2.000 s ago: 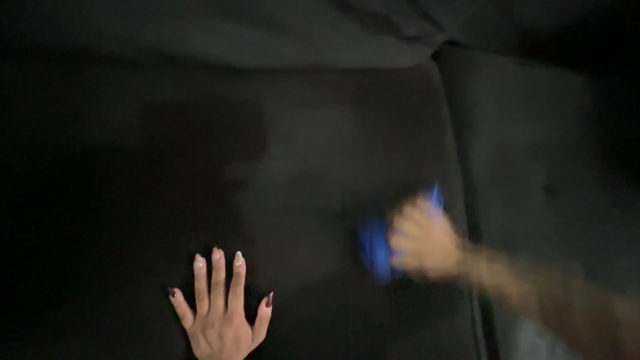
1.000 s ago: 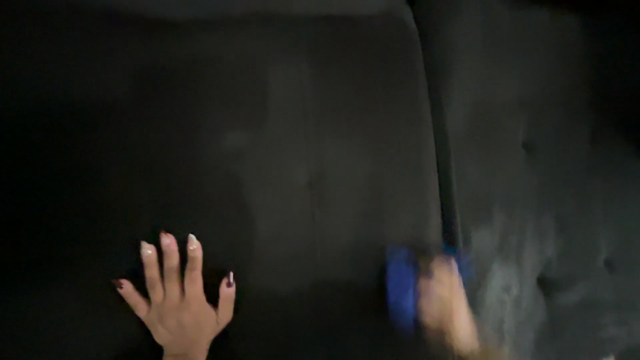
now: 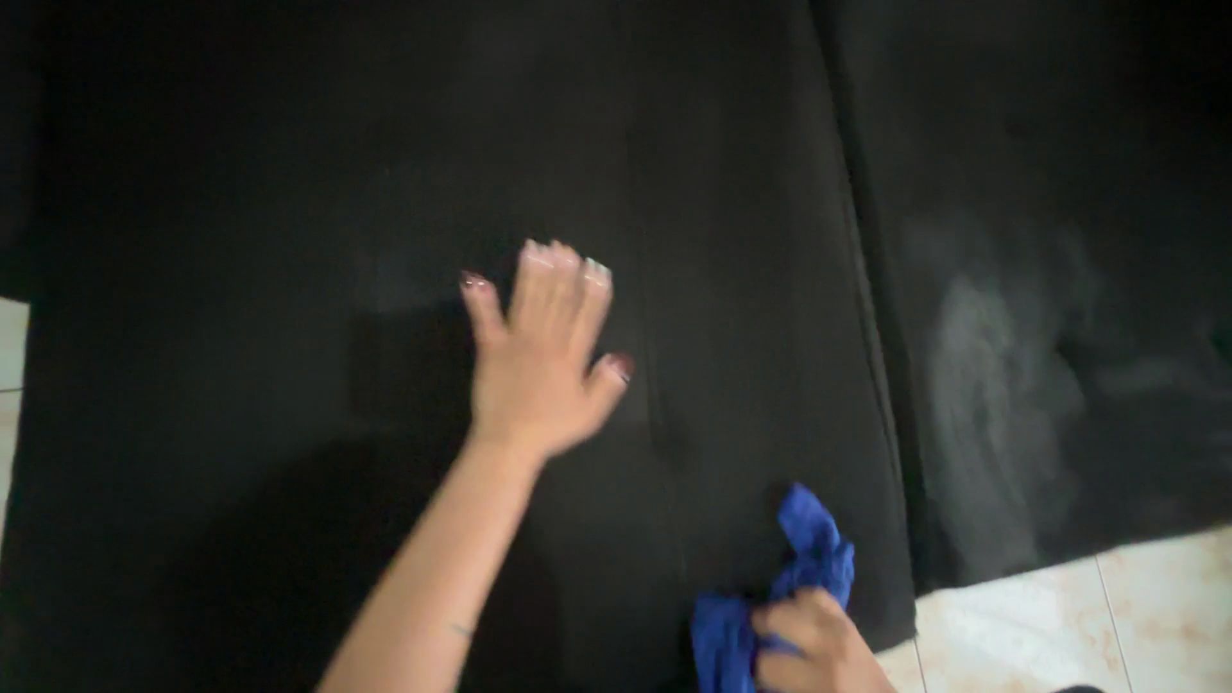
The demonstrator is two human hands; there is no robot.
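Black fabric cushions of what looks like a sofa (image 3: 751, 289) fill most of the view. My left hand (image 3: 546, 351) is over the middle of the left cushion with its fingers extended and holds nothing; whether it presses on the fabric I cannot tell. Near the cushion's front edge, at the bottom right, my right hand (image 3: 813, 640) grips a bunched blue cloth (image 3: 815, 544), part of which sticks out beyond the fingers on both sides. The right hand is slightly blurred.
A dark seam gap (image 3: 871, 260) runs between the left cushion and the right cushion (image 3: 1136, 241). The right cushion bears a paler, smeared patch. Light tiled floor (image 3: 1030, 616) shows past the front edge at the lower right, and a strip of it at the far left.
The view has shifted toward the cushions' front edge, and floor now shows. My right hand with the blue cloth has moved from the seam side toward that edge. My left hand remains empty.
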